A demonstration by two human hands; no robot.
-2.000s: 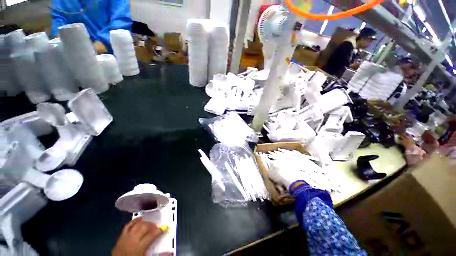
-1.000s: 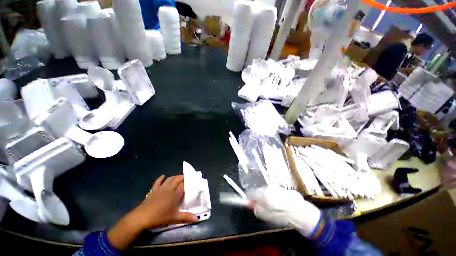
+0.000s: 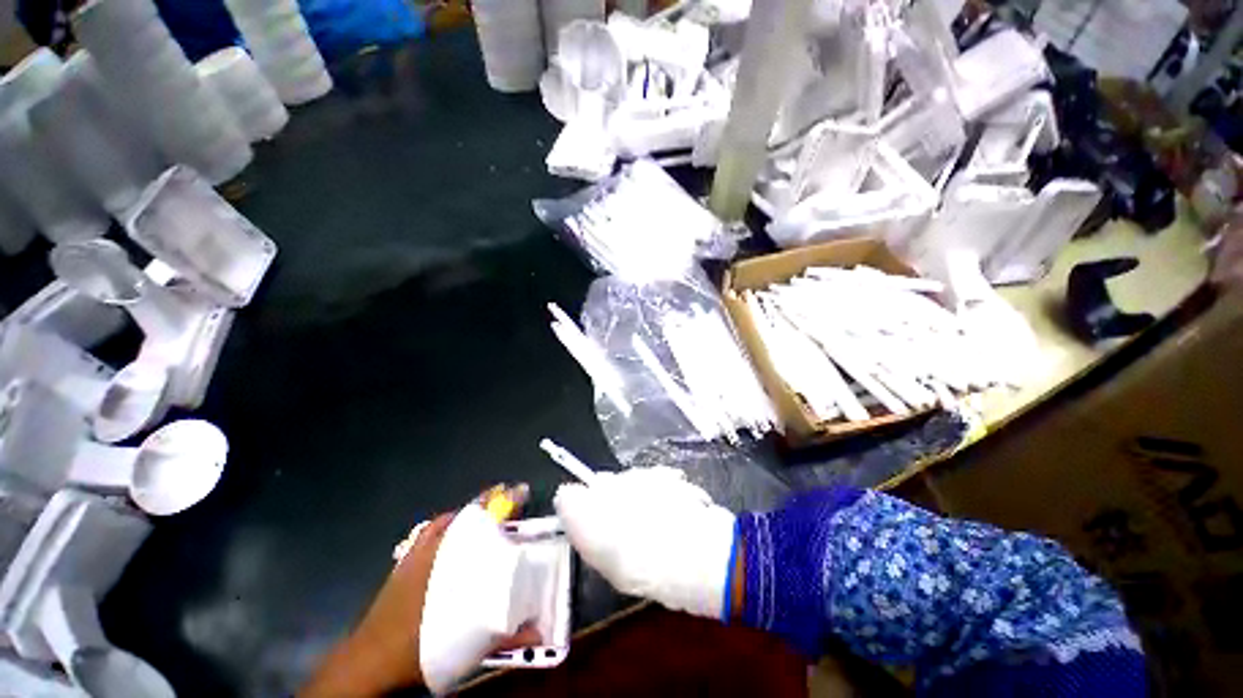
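My bare left hand (image 3: 389, 620) holds a white camera housing (image 3: 545, 600) near the bench's front edge. The housing's round arm end (image 3: 461, 597) faces me and hides much of my fingers. A yellow patch (image 3: 502, 506) shows on a finger. My right hand (image 3: 648, 535), in a white knit glove, is closed at the housing's upper right corner. A slim white stick (image 3: 566, 460) shows beyond the gloved fingers; whether it is gripped or lies on the mat I cannot tell. What the fingertips grip is hidden.
An open cardboard tray (image 3: 798, 417) of white sticks and a clear bag (image 3: 630, 396) of sticks lie right. White housings are piled left (image 3: 205, 239) and beyond the tray (image 3: 872, 171). A black part (image 3: 1107, 300), a white post (image 3: 754, 109) and a large carton (image 3: 1104, 505) are at right.
My gloved hand has moved from the stick tray to the housing. My left hand has turned the housing, so its round end now faces me. The view has tilted down.
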